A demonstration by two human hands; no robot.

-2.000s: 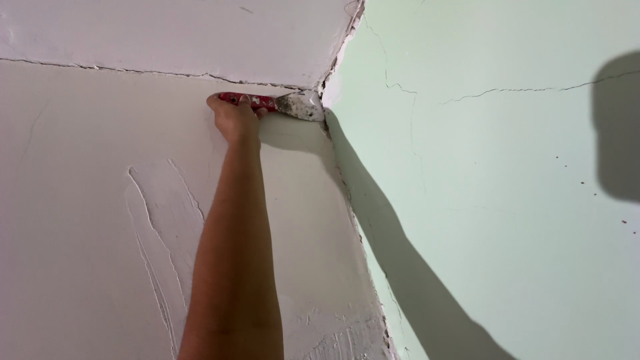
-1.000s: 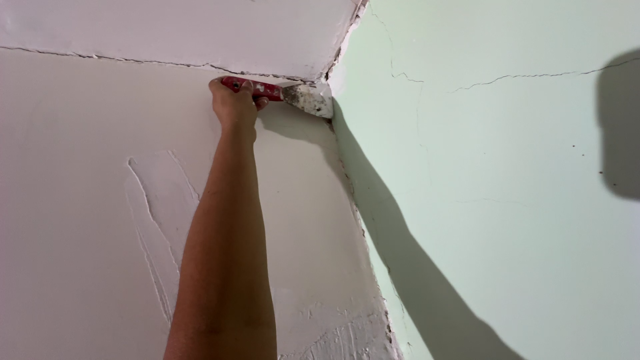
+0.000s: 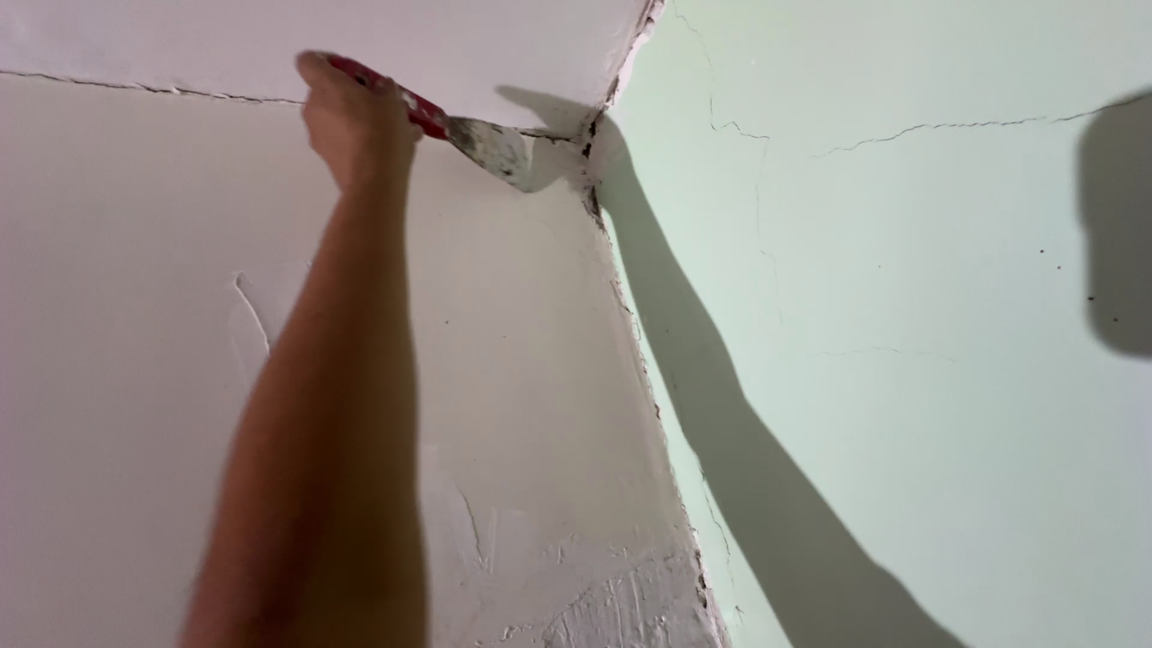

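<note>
My left hand (image 3: 355,121) is raised high on the off-white wall (image 3: 522,360), its fingers closed around the red handle of a putty knife (image 3: 490,148). The metal blade, smeared with pale and dark residue, points right and slightly down, its edge a little left of the wall corner. Whether the blade touches the wall I cannot tell. Just above it runs a crack (image 3: 234,96) along the joint with the surface overhead. Broken, dark gaps (image 3: 591,202) show in the corner beside the green wall (image 3: 900,252). My right hand is out of view.
Ragged edges follow the corner down between the two walls. Thin cracks (image 3: 927,130) cross the green wall, where my arm's shadow (image 3: 720,360) falls. A rough, ridged patch of plaster or filler (image 3: 621,607) lies low on the off-white wall. Another dark shadow (image 3: 1120,234) is at the right edge.
My left hand has moved up and to the left with the putty knife. The blade, at the corner in the earlier frames, is now left of it and tilts more downward.
</note>
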